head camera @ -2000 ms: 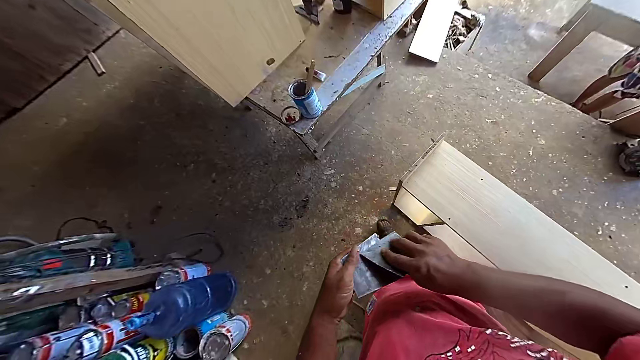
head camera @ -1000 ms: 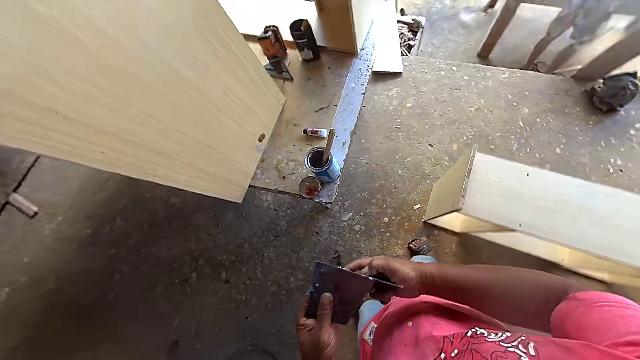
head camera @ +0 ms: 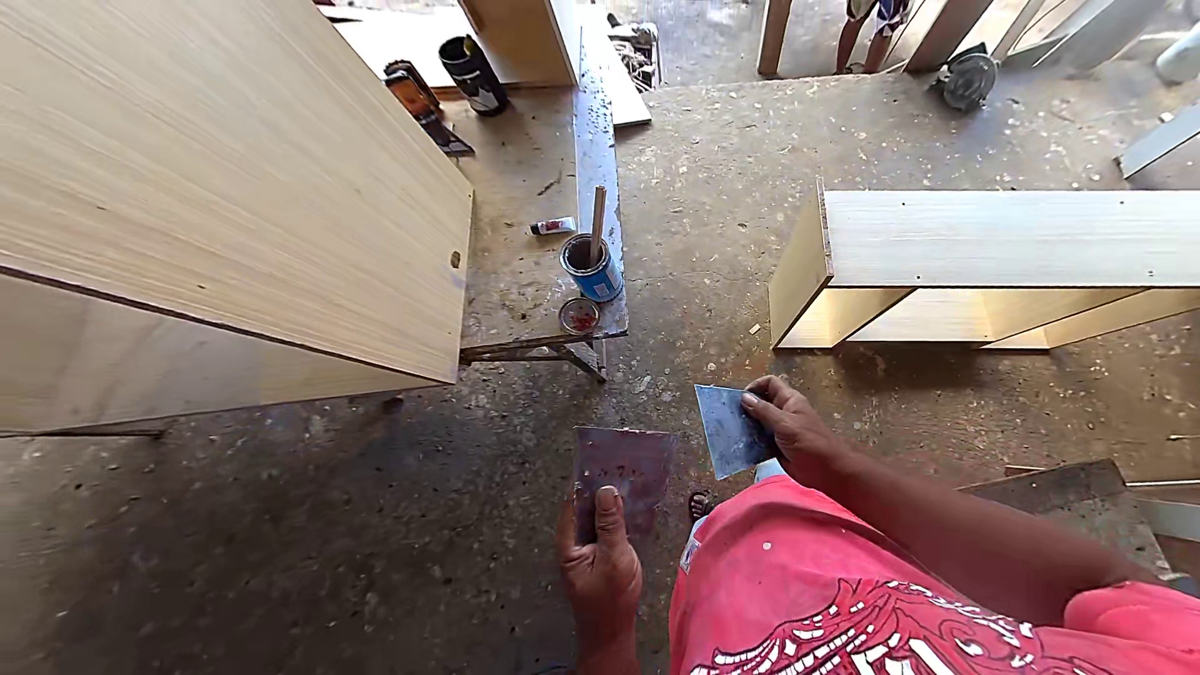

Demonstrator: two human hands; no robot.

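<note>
My left hand [head camera: 603, 562] grips a flat, dark reddish-stained plate [head camera: 626, 464], thumb on its face. In my right hand [head camera: 787, 422] is a smaller grey-blue flat plate [head camera: 731, 431], pinched by one edge. The two plates are apart, with a gap between them. Beyond my hands, on the corner of a low worktable [head camera: 516, 281], stand an open blue can [head camera: 596, 272] with a wooden stick [head camera: 598, 220] in it, a round lid [head camera: 578, 316] with red residue and a small tube [head camera: 553, 226].
A large wooden panel cabinet [head camera: 281, 187] fills the left. A pale wooden shelf unit [head camera: 1003, 239] lies on the floor at right. A black container [head camera: 473, 75] stands farther back on the worktable. Another person's legs [head camera: 872, 37] show at the top, near a power tool [head camera: 967, 79].
My hands were together over the plates; now they are apart, one plate in each. The view has swung, with the blue can and worktable more central than two seconds ago.
</note>
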